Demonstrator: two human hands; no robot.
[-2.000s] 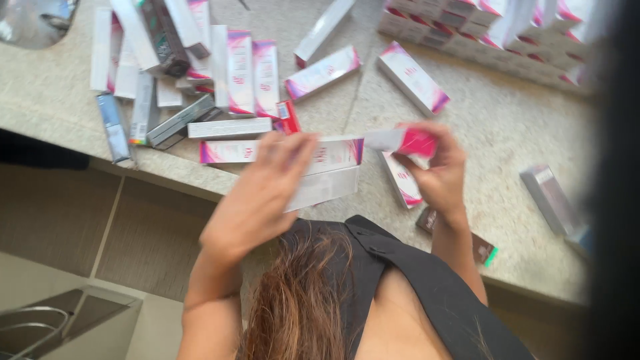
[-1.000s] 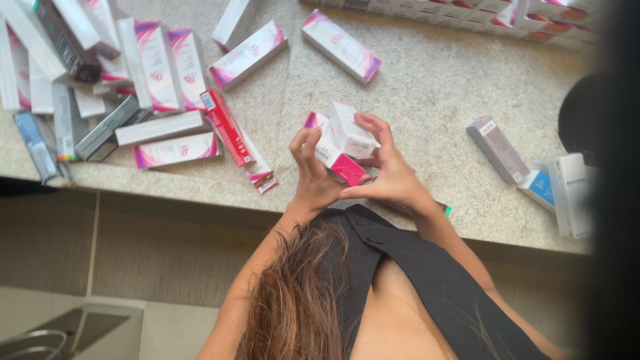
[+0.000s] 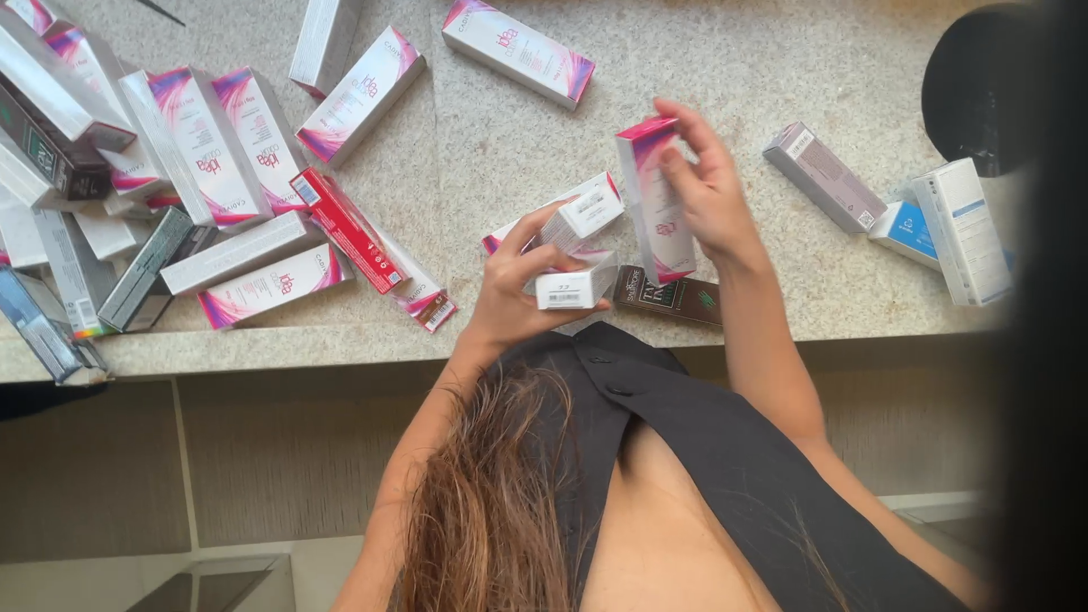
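Note:
My left hand (image 3: 518,289) grips two white-and-pink hair color cartons, the lower carton (image 3: 576,285) and the upper carton (image 3: 582,212), with their labelled ends turned up. My right hand (image 3: 704,183) holds another such carton (image 3: 654,204) upright by its upper part, just right of them. Behind my left hand another pink-and-white carton (image 3: 605,183) shows only in part. Below the right-hand carton, a dark brown box (image 3: 667,296) lies near the counter's front edge. A red box (image 3: 350,229) rests to the left, across a narrow pink-and-white carton (image 3: 425,302).
Many cartons, among them a white-and-purple one (image 3: 204,144), crowd the left of the speckled stone counter (image 3: 527,132). One carton (image 3: 518,53) lies at the back. At right are a mauve box (image 3: 824,177), a blue box (image 3: 908,231), a white box (image 3: 962,229) and a black round object (image 3: 977,89).
One second ago both hands were together around cartons. Now my right hand is apart, up and to the right, holding one carton, while my left hand keeps hold of two.

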